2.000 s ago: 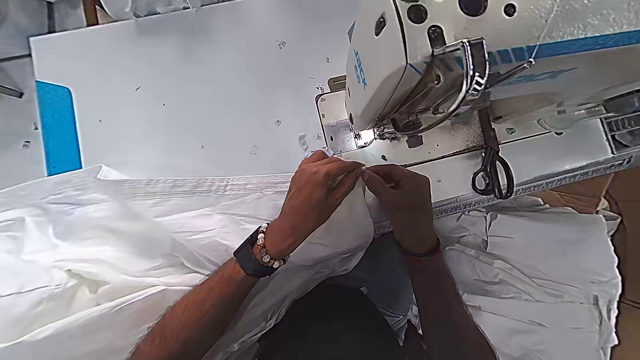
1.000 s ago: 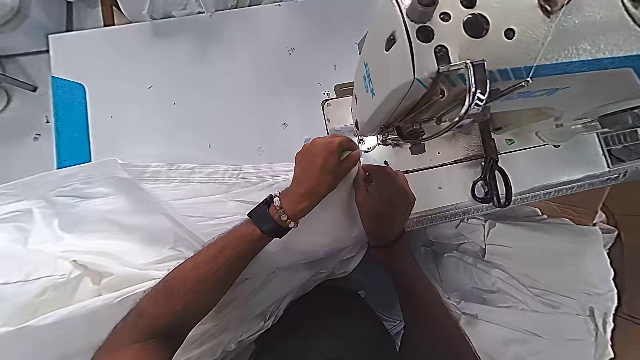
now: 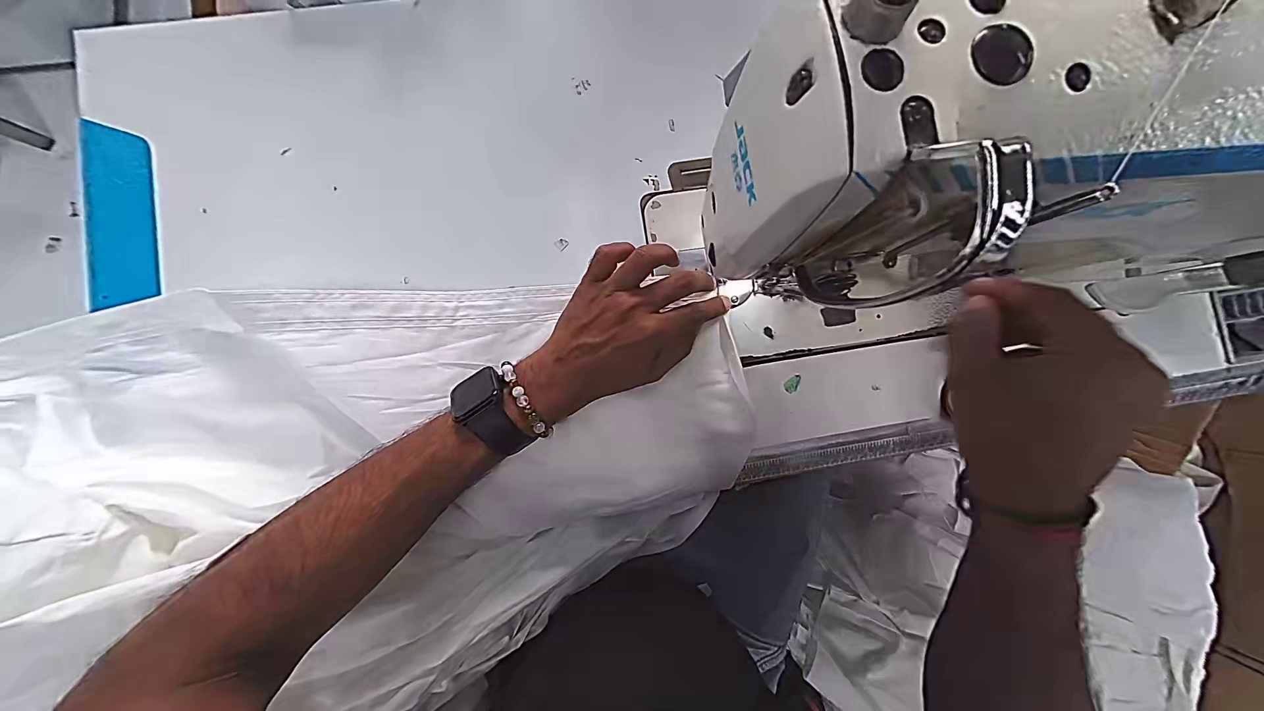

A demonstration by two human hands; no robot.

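My left hand [image 3: 637, 331] lies spread on the hemmed edge of a white cloth [image 3: 592, 464], its fingertips beside the lit needle area of a Jack sewing machine [image 3: 790, 148]. The cloth runs off to the left over the table. My right hand [image 3: 1052, 385] is away from the cloth, in front of the machine arm, blurred, with thumb and fingers bent together. It covers the place where the scissors hung; only a bit of a dark handle shows at its left side. Whether it grips them cannot be told.
The white sewing table [image 3: 395, 148] has a blue patch [image 3: 120, 215] at its left and scattered lint. A measuring tape strip [image 3: 849, 452] runs along the front edge. More white cloth [image 3: 1145, 583] hangs at the lower right, next to brown cardboard [image 3: 1239, 533].
My right hand has left the cloth by the needle and moved right to where the black scissors were seen hanging. My left hand has opened out flat on the cloth edge.
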